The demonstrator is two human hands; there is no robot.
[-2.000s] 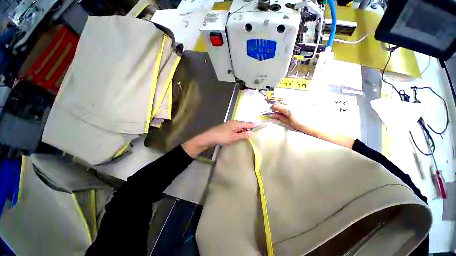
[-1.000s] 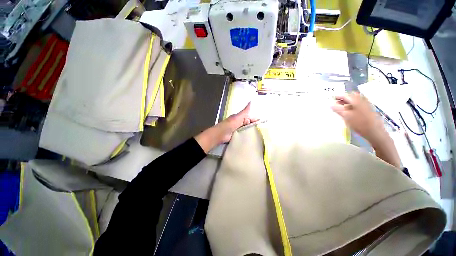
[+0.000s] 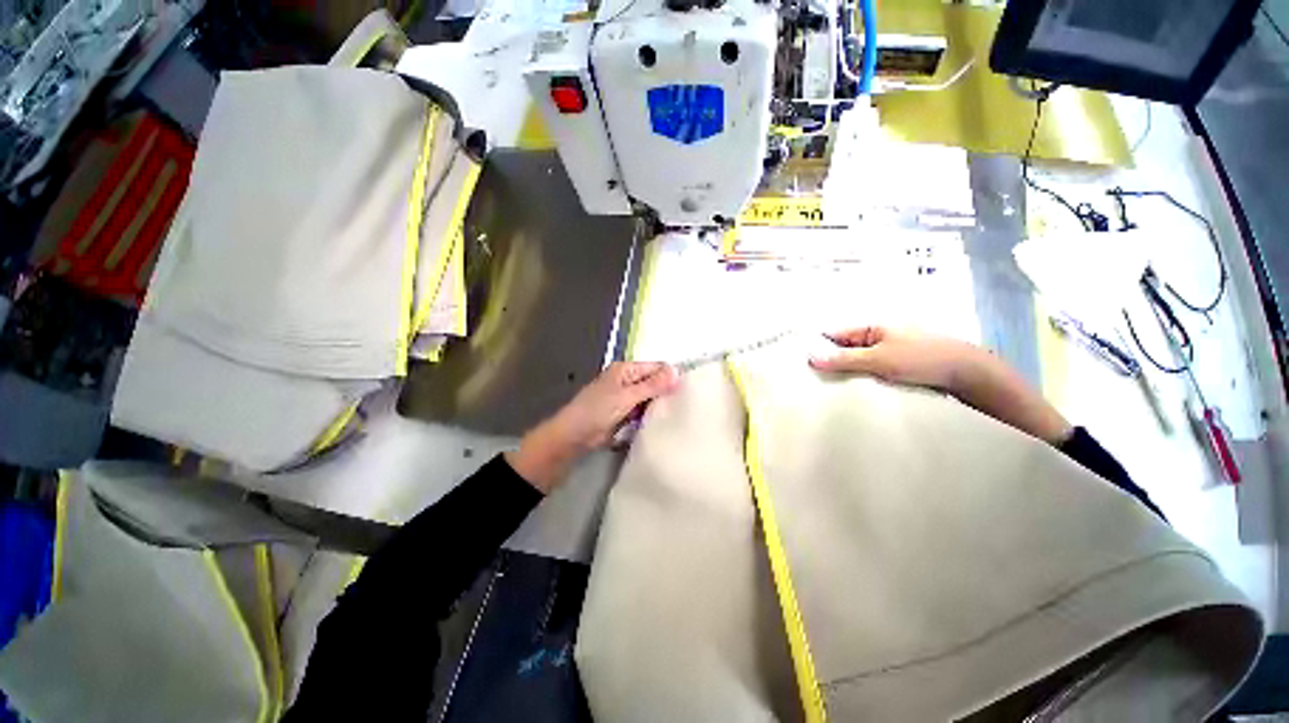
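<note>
A large beige bag body [image 3: 933, 537] lies in front of me, its wide curved opening at the lower right. A yellow binding tape [image 3: 770, 530] runs down it from the top edge. My left hand [image 3: 626, 400] pinches the top left corner of the bag. My right hand [image 3: 884, 356] holds the top edge right of the tape, thumb and fingers closed on it. The top edge lies below the white sewing machine head [image 3: 686, 120], apart from the needle area. A bright white sheet [image 3: 862, 290] lies beyond the bag.
Stacked beige pieces [image 3: 283, 240] with yellow edges lie at left, more [image 3: 170, 607] at lower left. A dark plate [image 3: 537, 297] is left of the needle area. At right are a red-handled tool [image 3: 1219, 445], metal snips [image 3: 1096, 343] and black cables. A control panel [image 3: 1124, 43] stands upper right.
My right hand has come back left from the sheet onto the bag's top edge. My left hand has moved slightly down and left, with its corner of the bag.
</note>
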